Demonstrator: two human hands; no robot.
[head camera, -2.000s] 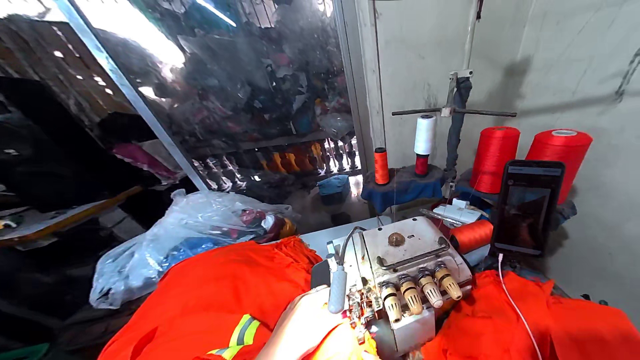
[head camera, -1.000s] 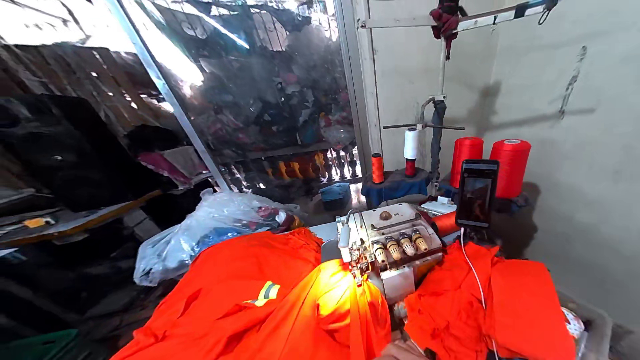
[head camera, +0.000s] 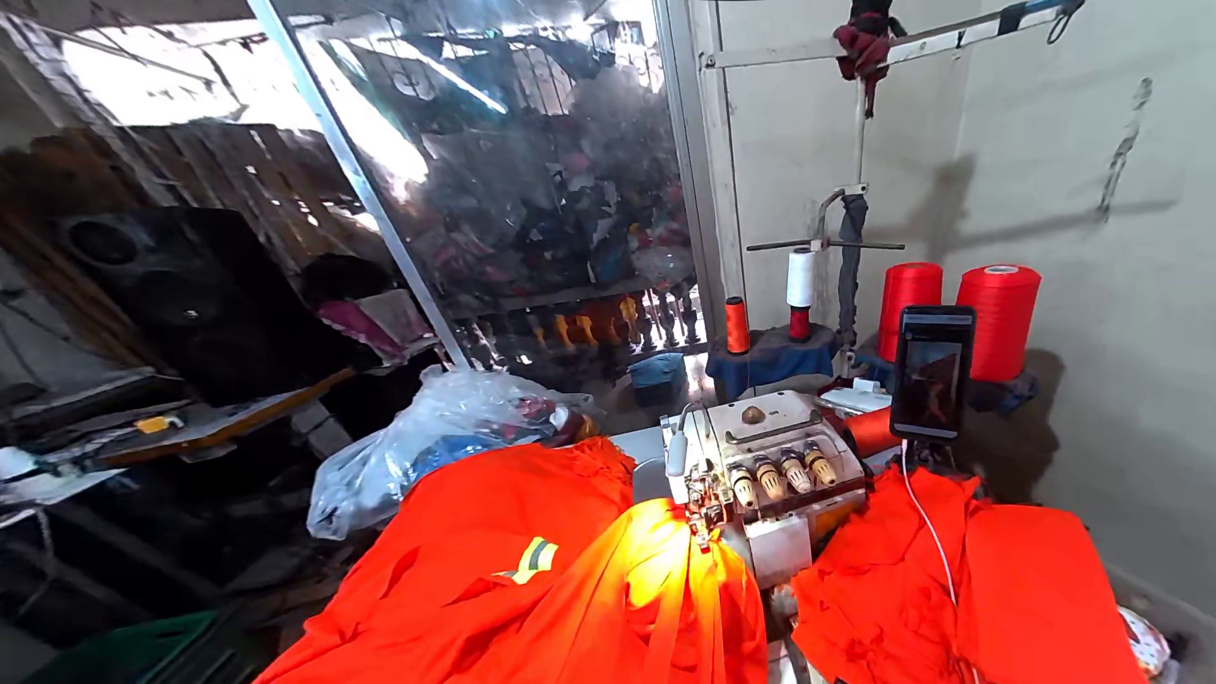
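Note:
Neither my left hand nor my right hand shows in the head view now. An overlock sewing machine (head camera: 774, 451) stands right of centre, with four tension dials across its front. Bright orange fabric (head camera: 475, 560) with a yellow and grey reflective strip (head camera: 534, 559) spreads over the left and middle foreground. Its gathered part hangs from the machine's needle area, lit by a lamp. More orange fabric (head camera: 1035, 589) lies in a pile right of the machine. A white cable (head camera: 926, 522) runs down over that pile from a smartphone (head camera: 934, 372).
Behind the machine stand large red thread cones (head camera: 999, 323), a white thread cone (head camera: 801, 277) and a small orange spool (head camera: 736, 326). A clear plastic bag (head camera: 427, 442) sits left of the machine. A black loudspeaker (head camera: 180, 294) is farther left, beside a glass panel. A green crate (head camera: 133, 651) is low at left.
The hand on the fabric beside the needle area two seconds ago is out of view. A hand at the bottom edge one second ago is also gone. The view has shifted.

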